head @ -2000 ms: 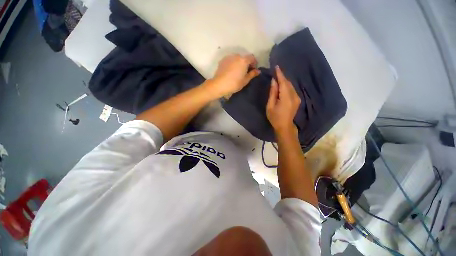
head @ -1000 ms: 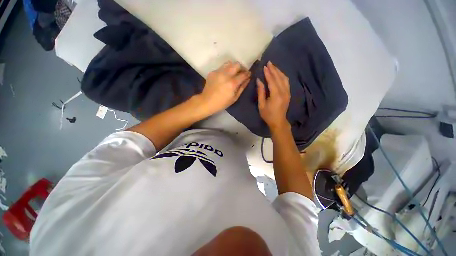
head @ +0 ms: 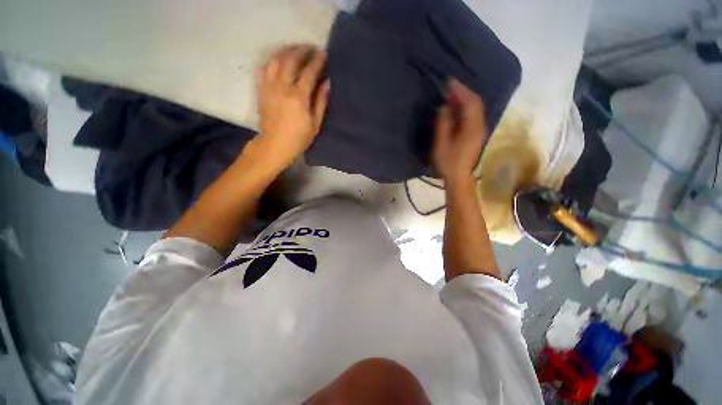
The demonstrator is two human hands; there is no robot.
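Note:
A dark navy-grey garment [head: 380,103] lies on the cream padded board [head: 198,55], with folds toward its right side. My left hand [head: 291,103] rests at the garment's left edge, fingers spread, partly on the board. My right hand [head: 461,130] is at the garment's right part, its fingers bent and blurred; whether it pinches the cloth is unclear. A dark cord loop [head: 423,207] hangs below the garment's near edge. More dark cloth [head: 158,158] hangs below the board at left.
A steam iron with an orange-yellow handle [head: 573,224] rests at the right by a brown scorch stain [head: 511,162]. Blue hoses [head: 665,259] trail right from it. White scraps, red and blue items [head: 600,348] lie on the floor at lower right.
The view has swung, so the board and garment appear turned. My left hand has opened flatter at the garment's left edge. My right hand has moved right across the cloth, its fingers now bent.

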